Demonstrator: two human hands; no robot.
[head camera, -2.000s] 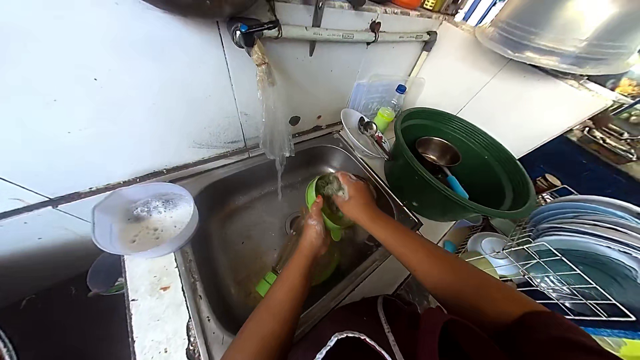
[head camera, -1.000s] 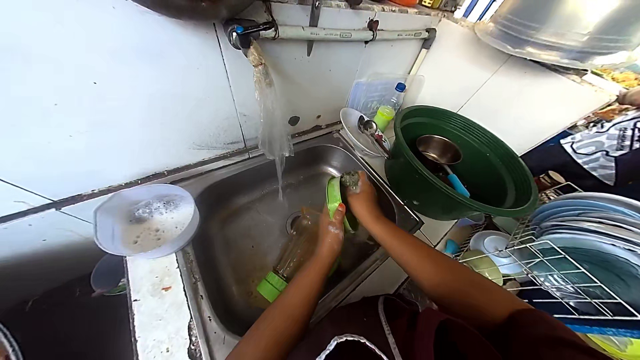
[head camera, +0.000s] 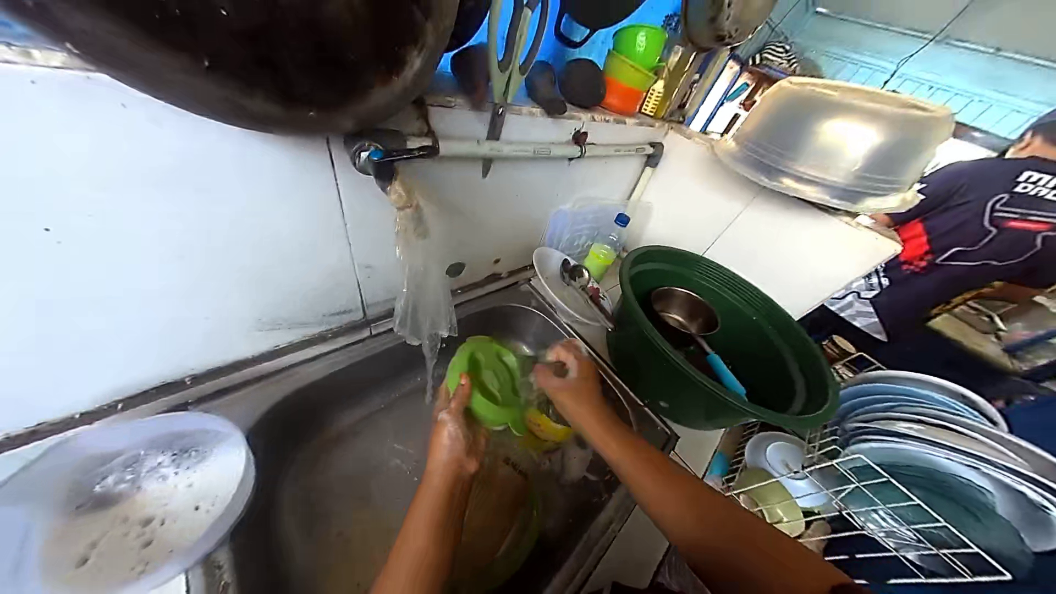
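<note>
My left hand (head camera: 459, 429) grips a green plastic lid (head camera: 488, 384) by its lower left rim, holding it tilted over the metal sink (head camera: 355, 462). Just right of the lid, my right hand (head camera: 569, 379) is closed around a dark, wet scrubber (head camera: 546, 368), partly hidden by the fingers. A yellow item (head camera: 546, 427) shows beneath the lid. Below the hands a clear container (head camera: 499, 503) lies in the sink, blurred. Water runs from a plastic bag (head camera: 422, 289) tied on the tap (head camera: 381, 157), left of the lid.
A bowl of suds (head camera: 140, 503) stands on the left ledge. A green basin (head camera: 726, 338) holding a blue-handled pan (head camera: 686, 312) is at the right, near a wire rack of plates (head camera: 916, 495). A large dark pan (head camera: 247, 58) hangs overhead. A person (head camera: 990, 214) is at the far right.
The view has tilted up and shows more of the shelf. The green lid has turned so its broad face shows, and my right hand has moved off to its right side.
</note>
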